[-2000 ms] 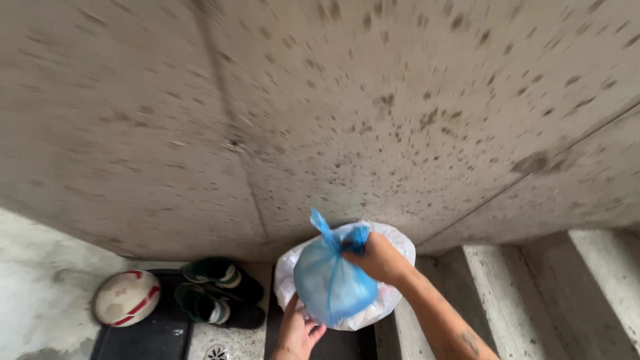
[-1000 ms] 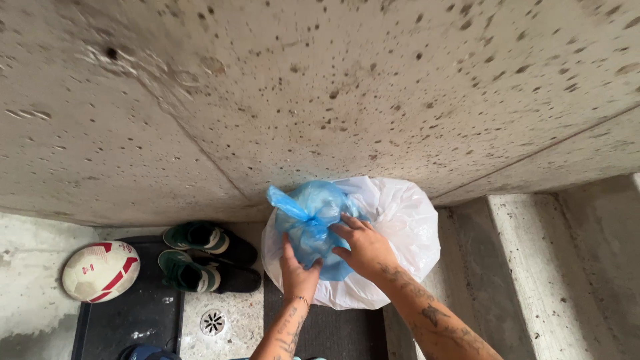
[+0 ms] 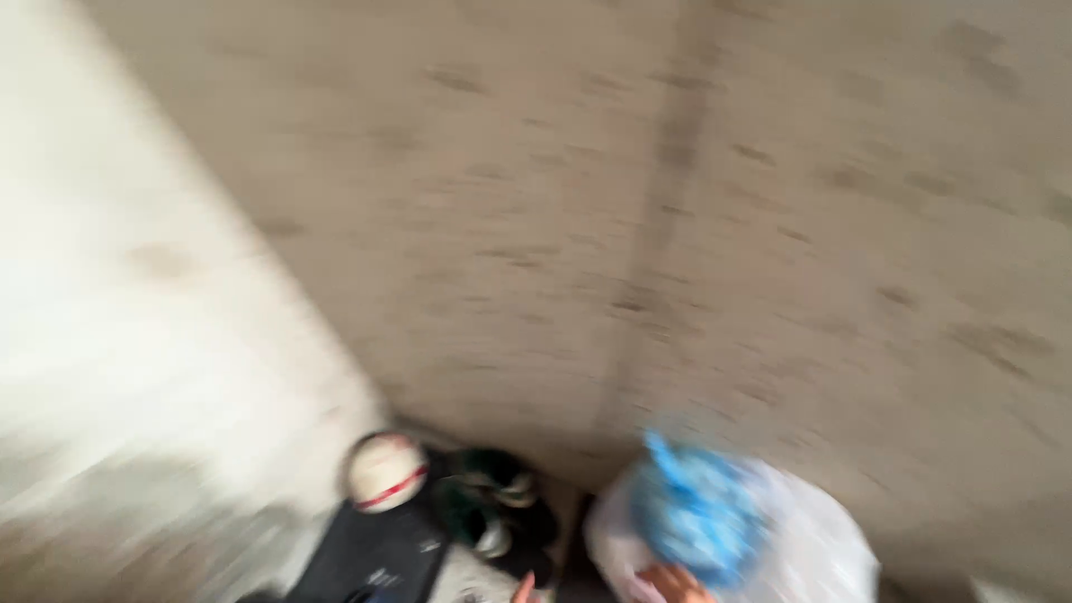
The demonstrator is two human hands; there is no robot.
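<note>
The view is blurred. A knotted blue plastic bag [image 3: 699, 515] rests on a larger white plastic bag [image 3: 816, 536] at the lower right, against the concrete wall. My right hand [image 3: 674, 584] shows only in part at the bottom edge, its fingers at the lower side of the blue bag and over the white one; whether it grips either bag cannot be told. Of my left hand [image 3: 525, 589], just a fingertip or two enter at the bottom edge, left of the white bag and apart from it. The rest of both hands is out of frame.
A white and red ball [image 3: 387, 473] sits on a black tray [image 3: 368, 553] at the lower left. Dark green shoes [image 3: 477, 511] stand beside it. A pitted concrete wall [image 3: 536, 251] rises behind, meeting a pale wall [image 3: 167, 293] at the left.
My left hand has come away from the blue bag. My right hand has moved from its top to its lower side. The view has swung left and up.
</note>
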